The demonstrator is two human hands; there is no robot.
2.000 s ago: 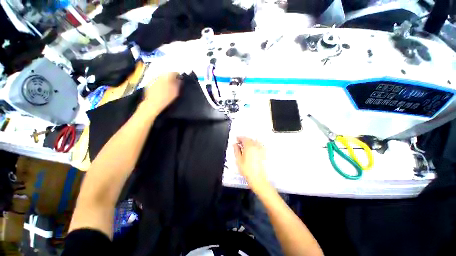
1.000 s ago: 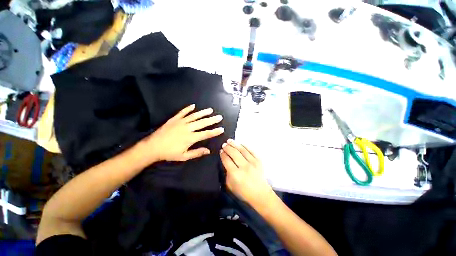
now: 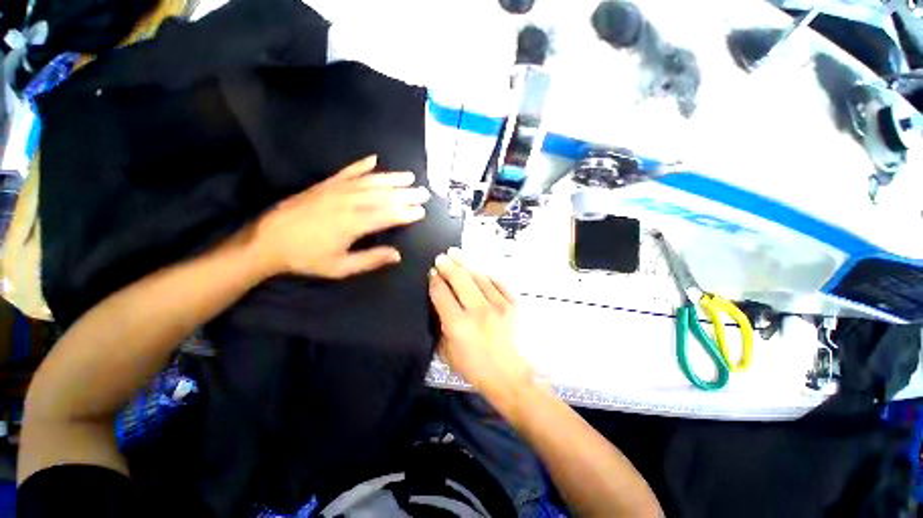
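Note:
The black fabric garment piece (image 3: 152, 192) lies spread left of the needle and hangs over the table's front edge. Its right edge reaches the presser foot (image 3: 459, 195). My left hand (image 3: 339, 220) lies flat on the fabric with fingers apart, pointing toward the foot. My right hand (image 3: 474, 312) is at the fabric's right edge, below the foot, its fingertips on the edge with the thumb side partly hidden. The white sewing machine (image 3: 729, 218) with a blue stripe stands behind and to the right.
A smartphone (image 3: 605, 244) lies on the white table (image 3: 607, 390). Right of it are shears (image 3: 715, 339) with green and yellow handles. A thin dark thread (image 3: 592, 304) runs across the table. A blue crate (image 3: 152, 407) shows below left. Dark fabric hangs at the right.
My left hand came down from the far part of the fabric to lie flat near the foot. My right hand moved onto the fabric edge. The view has shifted closer.

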